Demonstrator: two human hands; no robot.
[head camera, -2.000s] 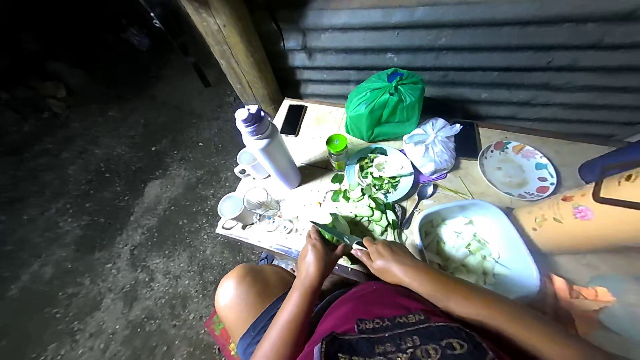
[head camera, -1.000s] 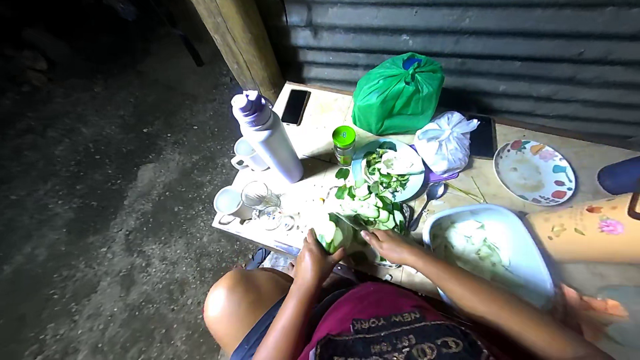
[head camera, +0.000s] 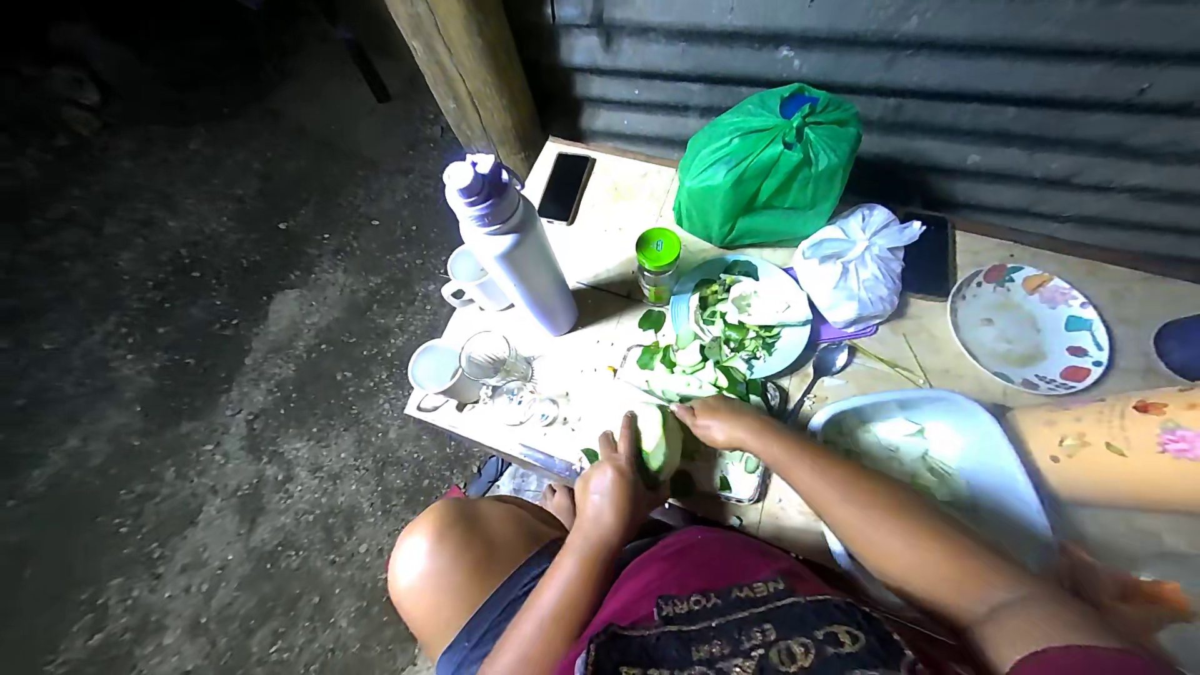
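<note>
My left hand (head camera: 609, 483) is closed round a pale green vegetable (head camera: 660, 442) with darker green skin, perhaps a gourd or green papaya. At its upper right, my right hand (head camera: 717, 422) grips a knife, whose blade is mostly lost in glare. Sliced pale green pieces and leaves (head camera: 689, 367) lie heaped just above both hands, spilling toward a light blue plate (head camera: 792, 352) of chopped greens. A tray edge (head camera: 745, 497) with more slices shows beneath my right forearm. Right of that forearm stands a white basin (head camera: 1008, 469) holding pale cut pieces in liquid.
A lavender bottle (head camera: 525, 262), mugs (head camera: 436, 367) and a glass (head camera: 487, 358) stand left. Behind are a phone (head camera: 566, 187), a green-lidded jar (head camera: 658, 262), a green bag (head camera: 764, 178) and a white bag (head camera: 858, 267). A spoon (head camera: 830, 361) and floral plate (head camera: 998, 328) lie right.
The knife hand has shifted against the held vegetable, which now stands more upright between the hands. The left hand keeps its hold. The view has moved somewhat.
</note>
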